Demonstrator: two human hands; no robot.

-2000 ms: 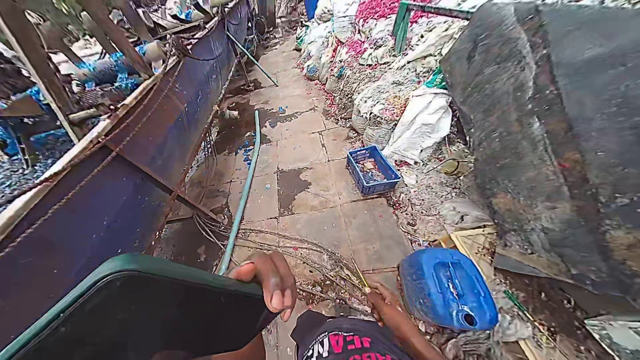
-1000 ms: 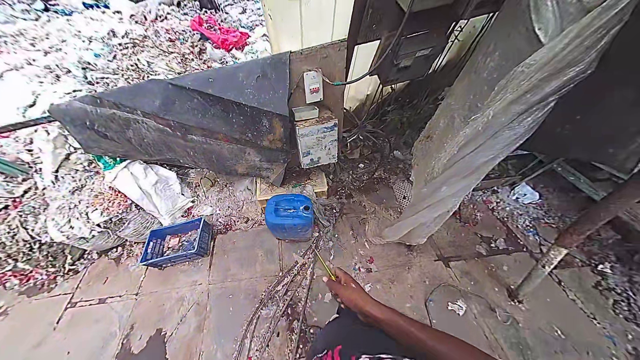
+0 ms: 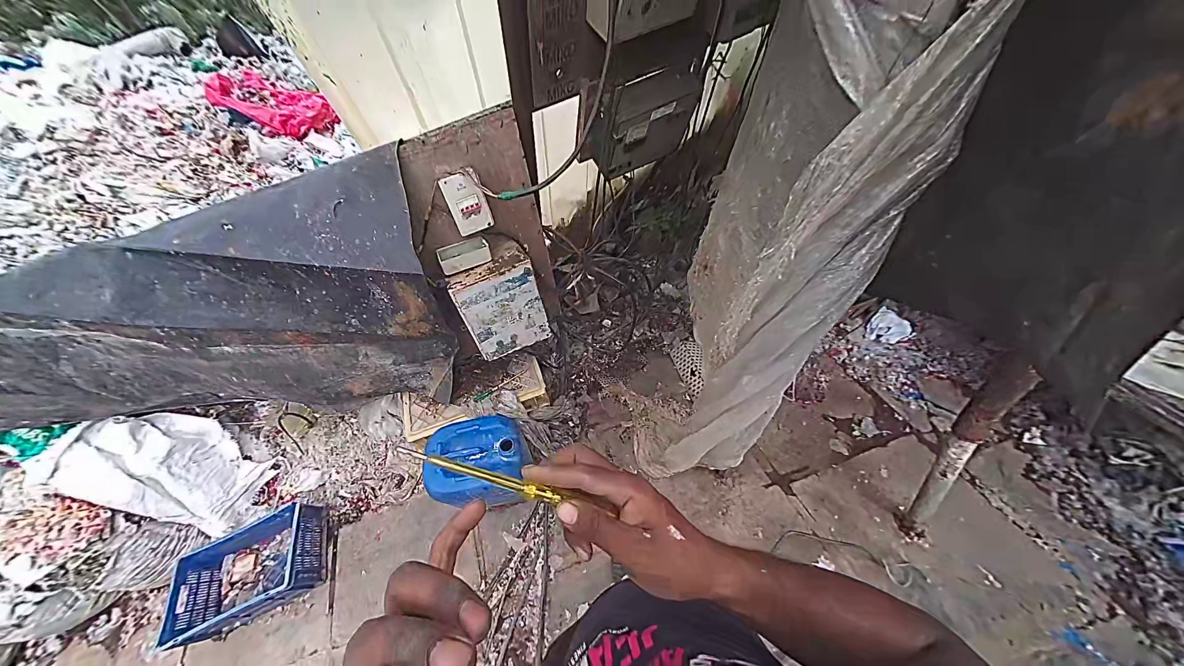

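Note:
My right hand [image 3: 638, 527] grips the yellow handle of a screwdriver [image 3: 499, 478], whose shaft points left across a blue plastic jerrycan [image 3: 476, 442]. Below the shaft, my left hand [image 3: 430, 592] holds nothing, its index finger raised and the others curled. The jerrycan stands on the ground just beyond both hands. Further off, a small white breaker box [image 3: 465, 203] is fixed to a brown board, above a scuffed metal box [image 3: 500, 313]. A cable with a green end section runs from the breaker box up to the right.
A blue plastic crate [image 3: 242, 575] with scraps lies on the paving at left. A dark sheet [image 3: 213, 314] slopes behind it. Wrinkled plastic sheeting [image 3: 814, 240] hangs at right near a rusty pole [image 3: 971, 435]. Cables [image 3: 518, 592] run along the ground below the jerrycan.
The view has swung right, from the walkway to the breaker box. The dark green-edged object by my left hand two seconds ago is out of view. My left hand has come back into view.

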